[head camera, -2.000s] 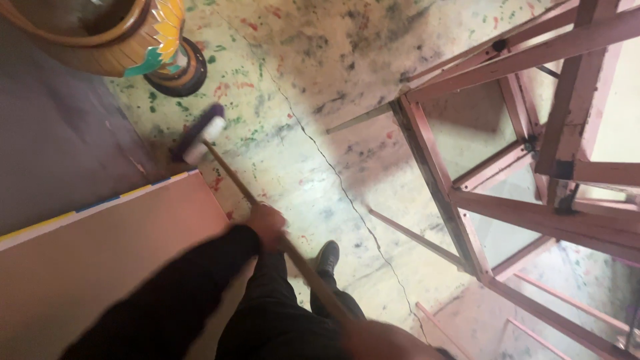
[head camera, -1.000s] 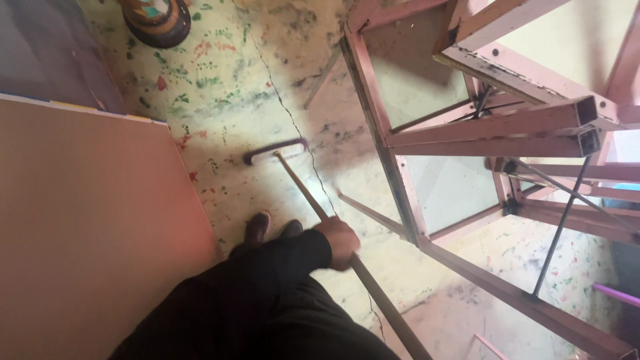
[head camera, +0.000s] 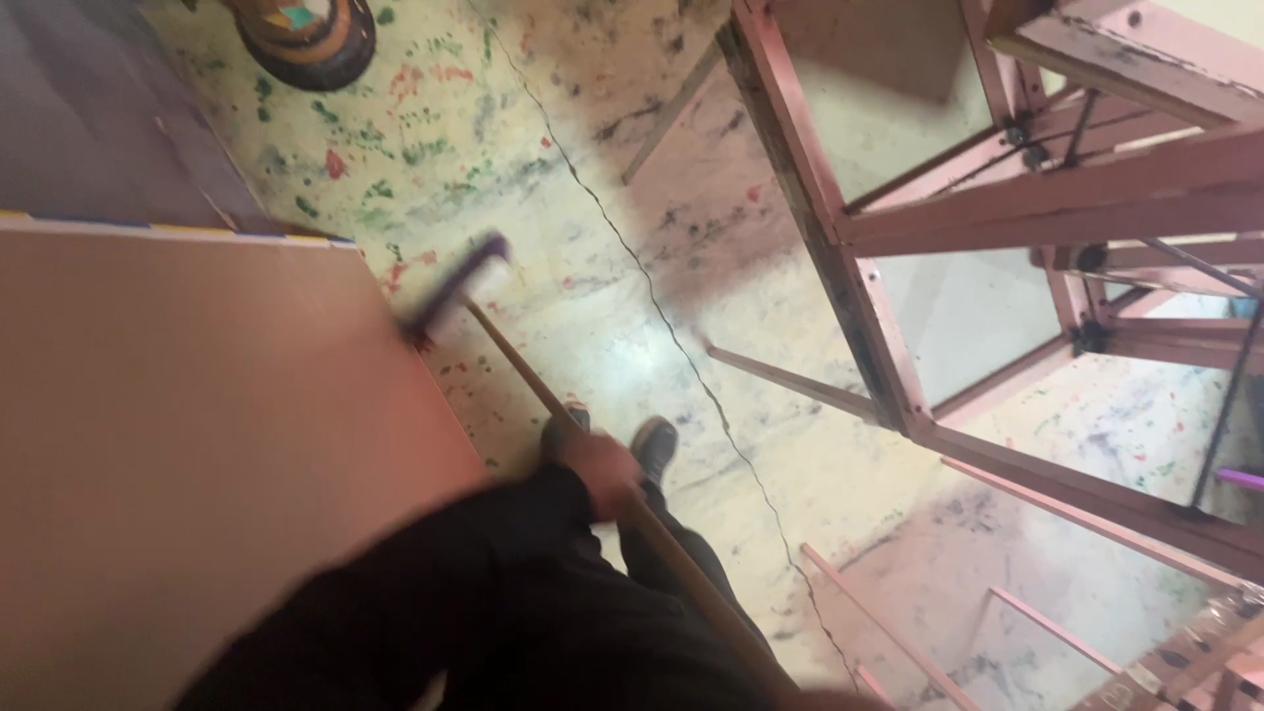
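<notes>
A long wooden-handled broom crosses the view, its blurred purple-and-white head (head camera: 459, 286) on the paint-spotted floor, close against the edge of the brown panel. My left hand (head camera: 597, 474) is closed around the handle (head camera: 523, 370) at mid-length, above my shoes. At the bottom edge, my right hand (head camera: 839, 699) shows only as a blurred sliver where the upper part of the handle meets it; its fingers are mostly hidden.
A large brown panel (head camera: 217, 395) fills the left side, with a grey surface (head camera: 99, 109) beyond. The base of a painted pot (head camera: 321, 44) stands at top left. Pink metal frames (head camera: 879, 326) with legs occupy the right. A long crack (head camera: 647, 276) runs across the floor.
The broom head moved from near the panel's corner to beside the floor crack, then back left to the panel's edge. My left hand stayed on the handle. The view has shifted.
</notes>
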